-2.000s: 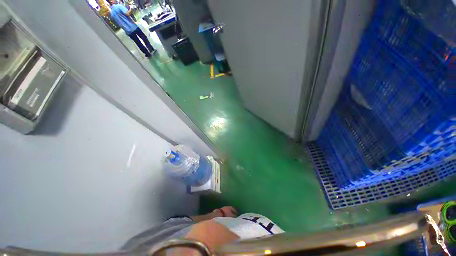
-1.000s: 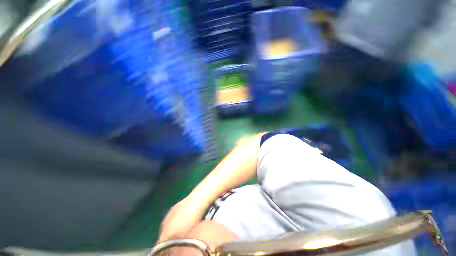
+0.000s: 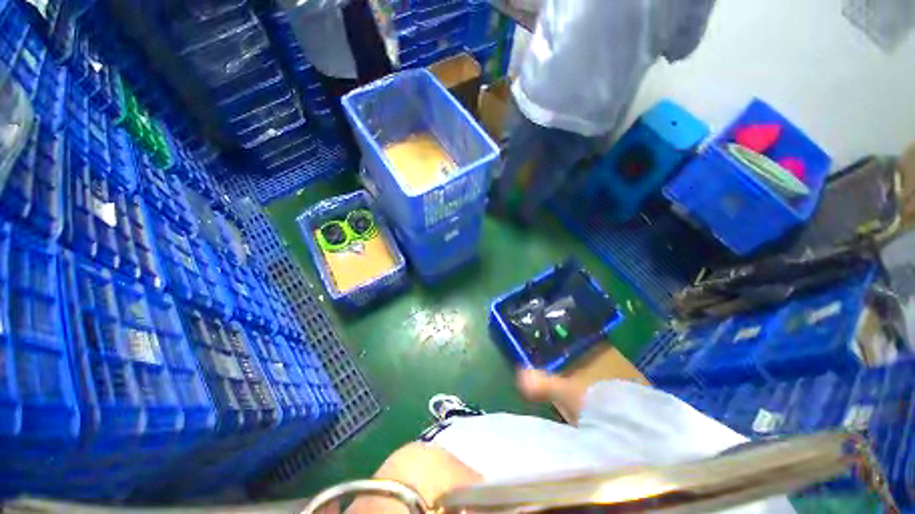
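Note:
My right hand, bare and blurred, reaches from a pale sleeve at lower centre. It is beside the near edge of a blue-rimmed black bin on the floor; contact and grip are unclear. The bin holds dark, shiny contents with small green bits. A brown cardboard piece lies beside it. My left hand is not in view. A small blue crate holds bright green rings on a cardboard sheet.
Tall blue crate stacks line the left. A deep blue tote stands at centre, cardboard inside. Two people in pale clothing are partly visible at the top. A tilted blue crate at right holds pink items. More crates stand lower right.
The view has swung from the doorway and water jug to the crate area and steadied. The bare arm seen lower centre a second ago is gone; a hand now shows by the black bin.

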